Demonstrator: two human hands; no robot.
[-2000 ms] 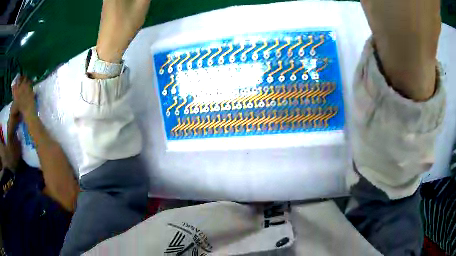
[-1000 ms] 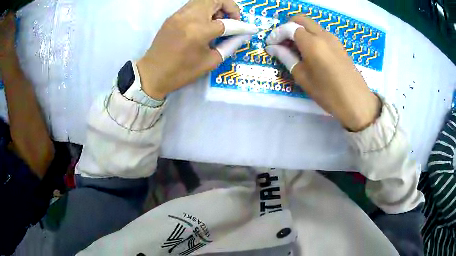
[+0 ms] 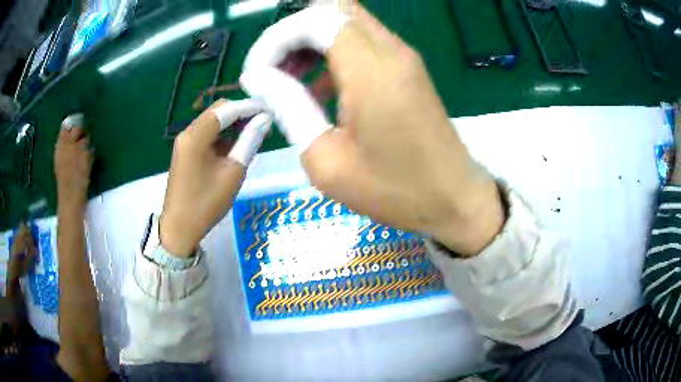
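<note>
The blue flex sheet (image 3: pixel 343 277) with rows of orange-gold strips lies on the white mat, partly under my right forearm. My left hand (image 3: pixel 205 170) and my right hand (image 3: pixel 396 123) are raised beyond it, over the green surface's near edge. White finger cots cover their thumbs and index fingers. The fingertips of both hands meet or nearly meet. I cannot tell whether a small piece is between them. A black phone middle frame (image 3: pixel 209 41) lies just beyond my left hand.
More black frames (image 3: pixel 554 37) lie along the green surface (image 3: pixel 407 78). Another person's arm (image 3: pixel 76 246) reaches in at left, near another blue sheet (image 3: pixel 46 280). A striped sleeve (image 3: pixel 664 239) is at right. Dark specks dot the white mat (image 3: pixel 515 160).
Both hands have moved from over the blue sheet to beyond its far edge. The view has shifted, so the green surface and black frames now show.
</note>
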